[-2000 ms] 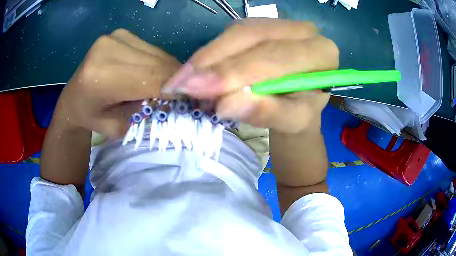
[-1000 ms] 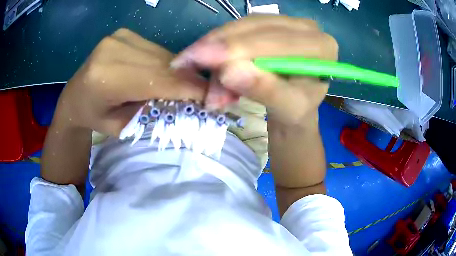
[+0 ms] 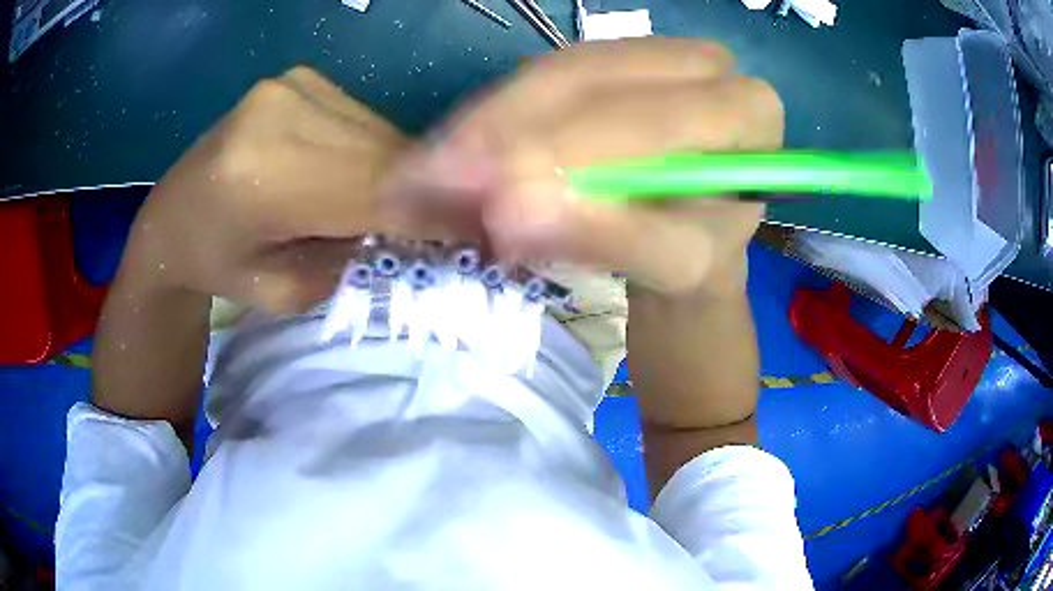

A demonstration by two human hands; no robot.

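Note:
My left hand (image 3: 271,191) is bare and closed around a bundle of tagged tubes (image 3: 445,277), held above my lap at the bench's front edge. The tube ends show as small round blue-purple rings in a row, with white flag labels hanging below them. My right hand (image 3: 612,173) is bare, blurred and close against the bundle. It grips a slim tool with a bright green handle (image 3: 808,176) that points to the right. The tool's working tip and the far ends of the tubes are hidden by my fingers.
Dark green bench top (image 3: 231,58) bears thin metal stems (image 3: 537,21) and white tags (image 3: 615,23) at the far centre. Clear plastic box (image 3: 964,150) lies at right. A flat grey device (image 3: 46,23) is far left. Red stools (image 3: 901,358) stand on the blue floor.
The green handle swung from slightly upward to downward at right, and is now near level. The right fingers shifted over the bundle. The bundle moved slightly right, still in my left hand.

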